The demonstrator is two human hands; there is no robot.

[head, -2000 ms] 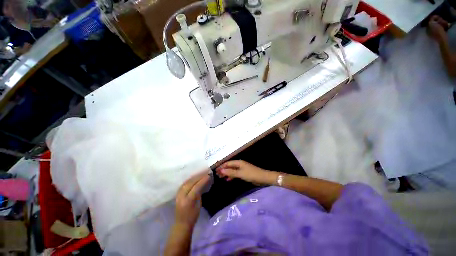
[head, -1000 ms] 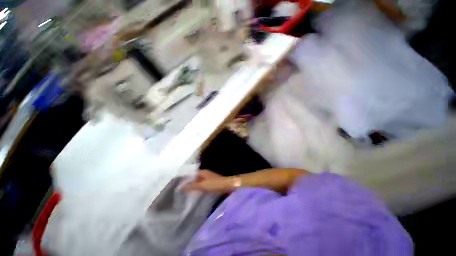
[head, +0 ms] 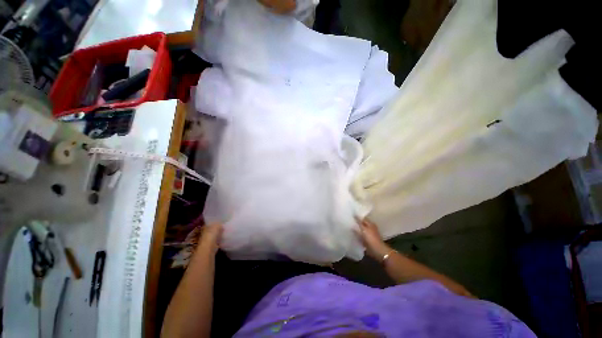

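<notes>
A large bundle of sheer white fabric (head: 284, 191) lies in front of me, to the right of the machine table. My left hand (head: 212, 236) is at its lower left edge, fingers partly hidden by the cloth. My right hand (head: 369, 239) grips the bundle at its lower right edge. A cream-white fabric piece (head: 455, 132) spreads out from beside my right hand towards the upper right.
The machine table (head: 138, 218) is at left, with black snips (head: 97, 277), an awl (head: 72, 263), scissors (head: 42, 254) and a measuring tape (head: 142, 156). A red basket (head: 163, 66) stands behind. Part of another person's hand (head: 278, 5) shows at the top.
The view has swung right, so the machine table is now at the left edge. My hands have moved from the table's front edge to the bundle of white fabric at its right.
</notes>
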